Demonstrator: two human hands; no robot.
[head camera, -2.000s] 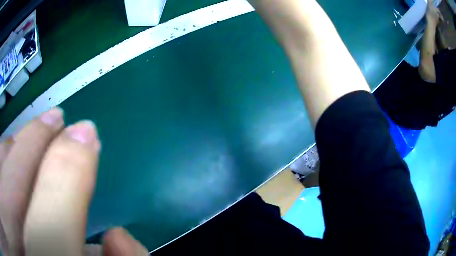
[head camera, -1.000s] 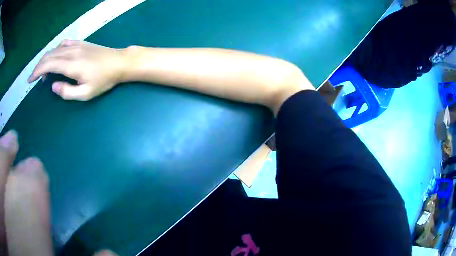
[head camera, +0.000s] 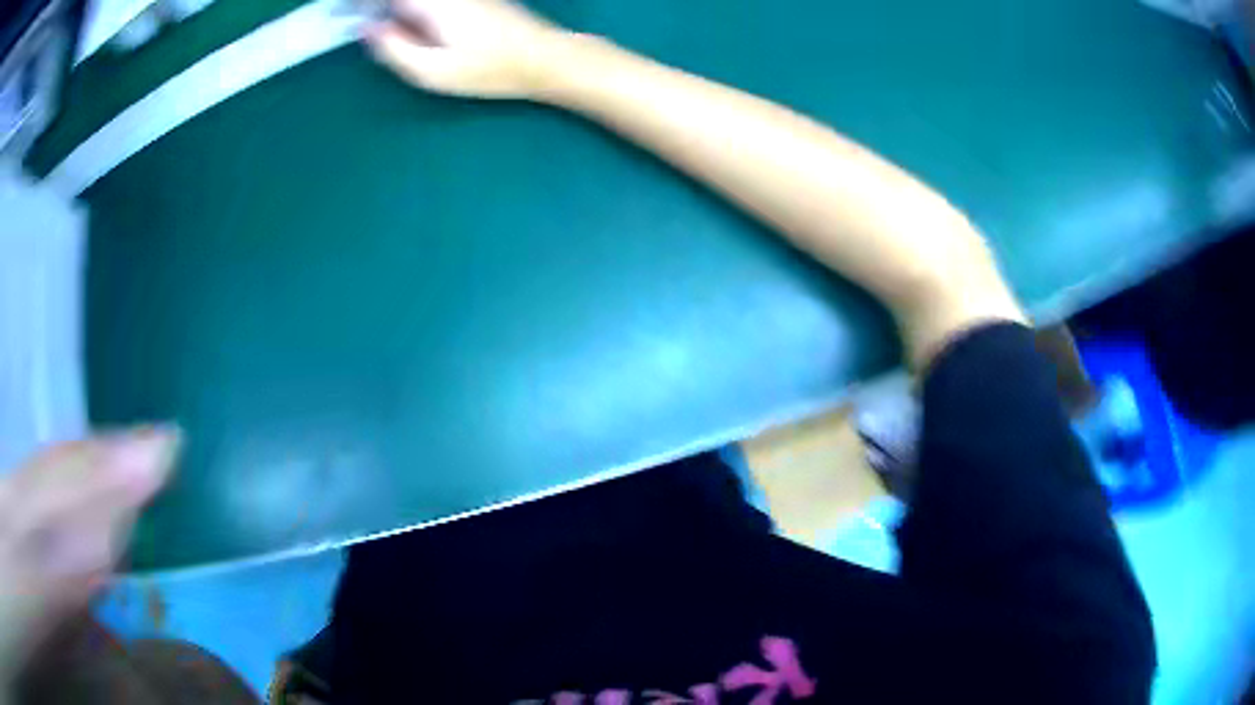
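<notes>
My right hand (head camera: 447, 48) is at the top edge of the view, over the white strip (head camera: 227, 83), with my bare forearm across the green worktop (head camera: 454, 303). Its fingers look curled; blur hides whether they hold anything. My left hand (head camera: 76, 517) is large and blurred at the lower left, cut off by the edge. It is by the lower end of a pale white surface (head camera: 41, 317) along the left edge. I cannot tell what that surface is or whether my hand grips it.
Blurred pale items (head camera: 131, 28) lie beyond the strip at the upper left. A blue stool (head camera: 1135, 420) and dark clothing of a person (head camera: 1184, 324) are at the right. Brown cardboard (head camera: 812, 475) is below the worktop's front edge.
The view has shifted. My right hand has moved from the left part of the strip up to the top edge. A pale surface now shows at the left, above my left hand.
</notes>
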